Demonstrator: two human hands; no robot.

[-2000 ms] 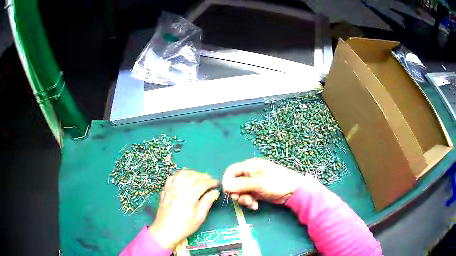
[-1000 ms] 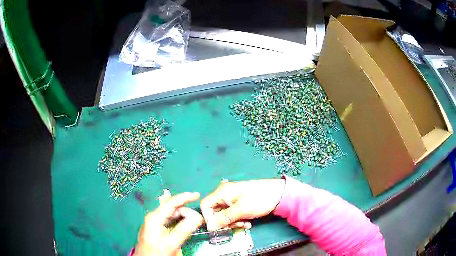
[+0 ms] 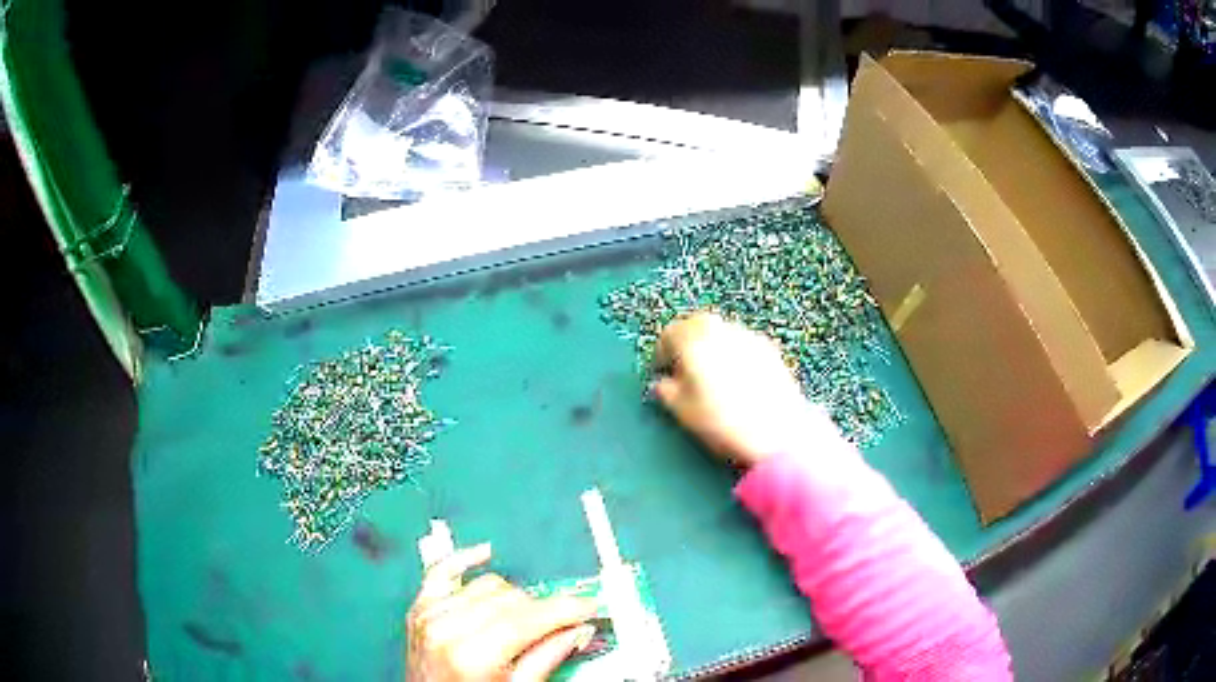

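A green circuit board (image 3: 574,586) sits at the bench's front edge between the cream strips of a holder (image 3: 624,586). My left hand (image 3: 487,626) lies over the left part of the board and holder, its fingers bent; whether it grips anything is hidden. My right hand (image 3: 727,380) is at the left edge of the right-hand pile of leaded components (image 3: 787,273), fingertips down among them; what they hold is too small to tell. A smaller left-hand pile of components (image 3: 350,433) lies ahead of my left hand.
An open cardboard box (image 3: 980,293) stands right of the large pile. A silver-grey frame (image 3: 534,213) lies behind the piles, with a crumpled clear bag (image 3: 414,120) on it. A green post (image 3: 87,200) rises at the left of the green mat (image 3: 520,400).
My right hand has moved from the board forward and right to the large pile. My left hand has shifted slightly right and lower over the board, and the right holder strip now shows.
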